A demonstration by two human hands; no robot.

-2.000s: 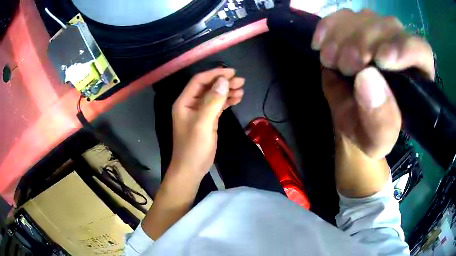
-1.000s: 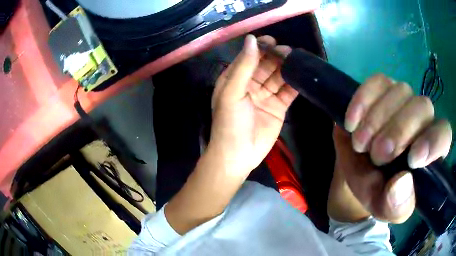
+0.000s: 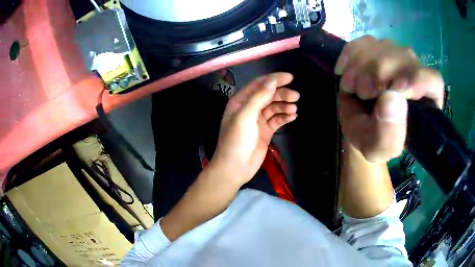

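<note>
My right hand (image 3: pixel 390 99) is closed around the thick black electric screwdriver (image 3: pixel 435 135), whose front end points up-left beside the corner of the black appliance housing (image 3: pixel 177 49). The screwdriver's bit cannot be made out. The control board (image 3: pixel 278 20) sits in the housing's near right corner. The pale disc (image 3: pixel 182 8) is cut off by the top edge. My left hand (image 3: pixel 250 125) is below the housing with fingers loosely curled; no object shows in it. The power supply board (image 3: pixel 112 49), with yellow edges, hangs at the housing's left over the red table.
The salmon-red table (image 3: pixel 31 114) has its curved edge in front of me. A cardboard box (image 3: pixel 67 214) with a coiled cable is at lower left. A shiny red object (image 3: pixel 278 174) is below my left hand. A green bench (image 3: pixel 396 21) is at right.
The screwdriver has moved up and left from near my left hand to the housing's corner. My left hand's fingers have curled in. The view has shifted slightly.
</note>
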